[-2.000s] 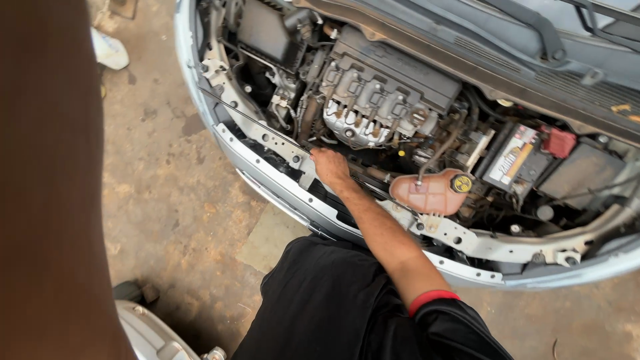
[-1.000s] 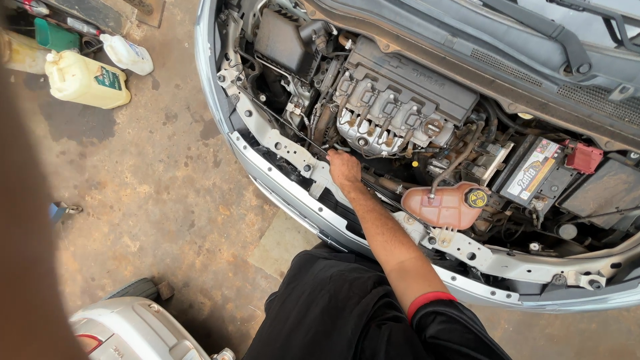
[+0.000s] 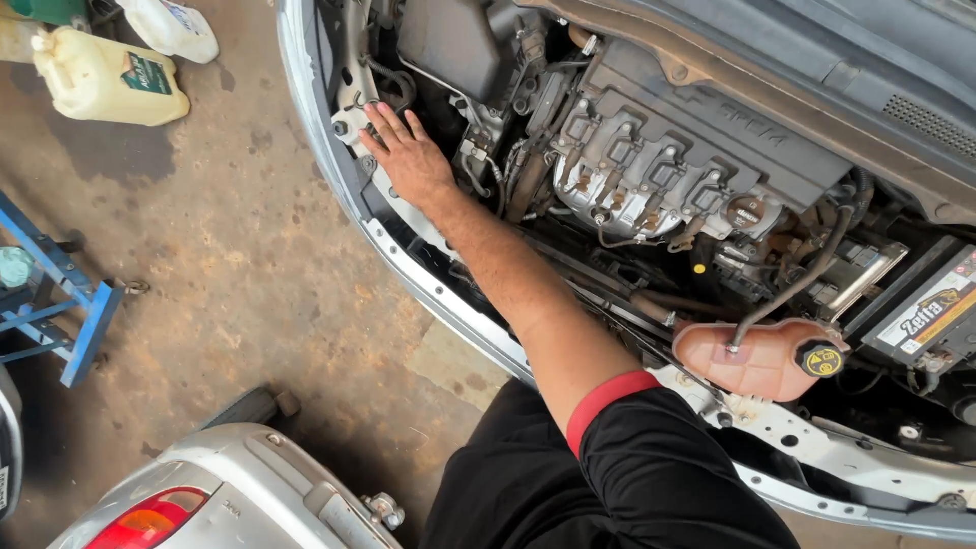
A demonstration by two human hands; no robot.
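Observation:
My right hand (image 3: pixel 412 156) is spread palm down over the left end of the pale metal front crossmember (image 3: pixel 396 206) of a car's open engine bay. Its fingers are apart, with nothing seen in them. A small curved metal hook (image 3: pixel 364 101) lies by the fingertips; whether they touch it I cannot tell. Beyond the hand sits the black plastic box (image 3: pixel 450 46), and to its right is the engine with its dark plastic cover (image 3: pixel 724 122). My forearm crosses above the front edge of the bay. My left hand is out of view.
A pinkish coolant reservoir (image 3: pixel 755 358) with a black cap and a battery (image 3: pixel 926 305) lie right of my arm. On the floor at left are a yellowish jug (image 3: pixel 110 80), a white bottle (image 3: pixel 174 27) and a blue metal frame (image 3: pixel 84 305). A silver car's rear (image 3: pixel 252 488) stands below.
My right hand has moved left along the crossmember, from near the engine's middle to its left end, and its fingers have spread. The large blurred brown shape at the left edge is gone.

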